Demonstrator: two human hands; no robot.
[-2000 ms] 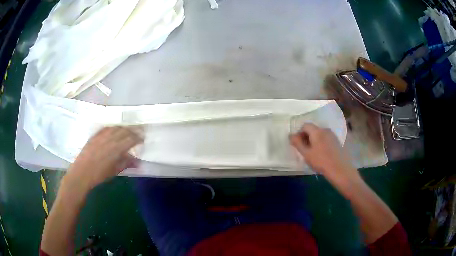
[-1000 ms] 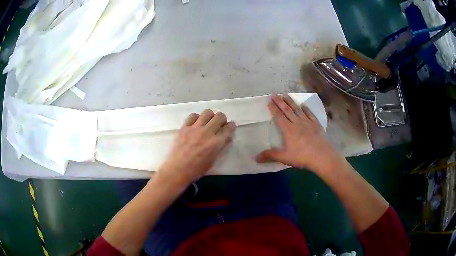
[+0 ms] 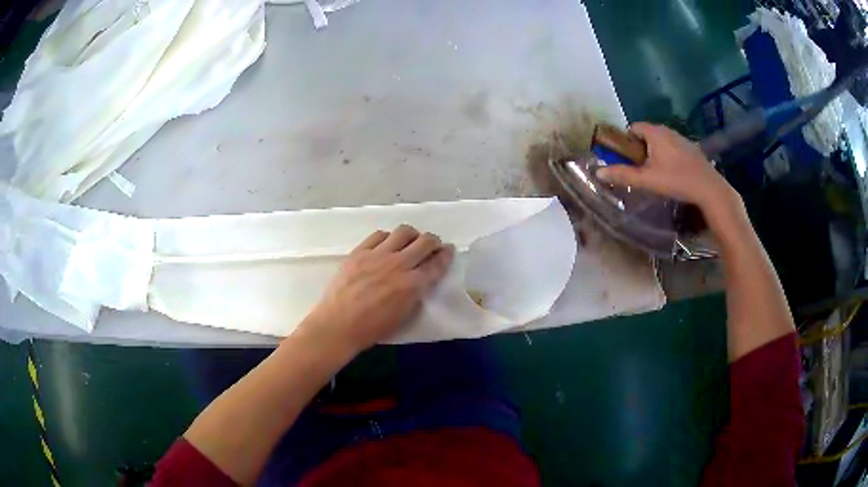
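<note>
A long cream-white sleeve piece point(image 3: 247, 285) lies flat along the table's near edge, with a seam or fold line running lengthwise. Its right end is wide and rounded and its upper layer is partly curled open. My left hand point(image 3: 395, 285) lies on the piece right of its middle, fingers bent, fingertips at the lengthwise line; whether it pinches cloth cannot be told. My right hand point(image 3: 666, 166) is closed round the brown wooden handle of the steam iron point(image 3: 619, 204), which is at the table's right side, beside the sleeve piece's rounded end.
A crumpled cream pile point(image 3: 143, 86) lies at the far left. More white cloth point(image 3: 57, 247) adjoins the piece's left end. The iron rest point(image 3: 693, 251) shows partly below the iron. A hose and cable point(image 3: 771, 119) run to the upper right. The table cover point(image 3: 400, 114) has brown stains.
My right hand has left the cloth and taken hold of the iron's handle. The sleeve's right end has opened into a curl. My left hand stays on the cloth. The view has shifted somewhat.
</note>
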